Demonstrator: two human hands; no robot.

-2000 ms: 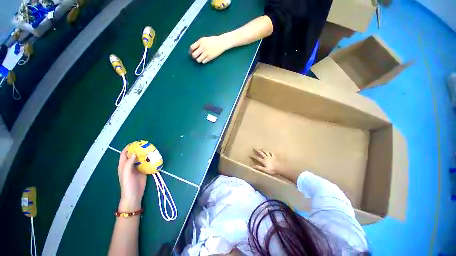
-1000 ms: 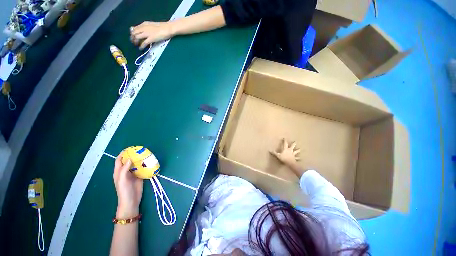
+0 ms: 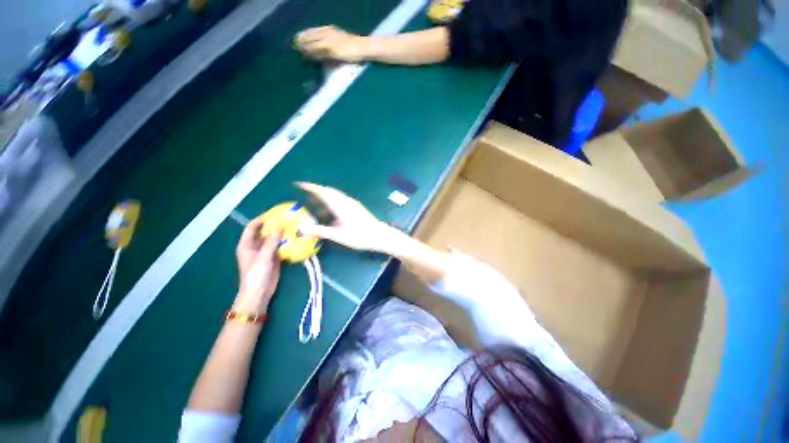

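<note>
My left hand [image 3: 259, 260] holds a yellow handheld unit [image 3: 291, 232] with blue and white marks above the green surface [image 3: 381, 112]. A white cord loop [image 3: 311, 298] hangs from the unit. My right hand [image 3: 350, 221] is at the unit's right side, fingers spread, with the thumb at its face. Blur hides whether the thumb touches it.
A large open cardboard carton [image 3: 554, 251] stands right of the bench. Another yellow unit [image 3: 123, 223] lies beyond the white rail [image 3: 259, 164]. A white block [image 3: 398, 197] and dark strip [image 3: 402, 182] lie near the edge. Another person's hand [image 3: 333, 43] reaches across the rail.
My right hand has left the inside of the carton and come over to the unit. The view has shifted. The other person's arm first reached over the rail and stays there.
</note>
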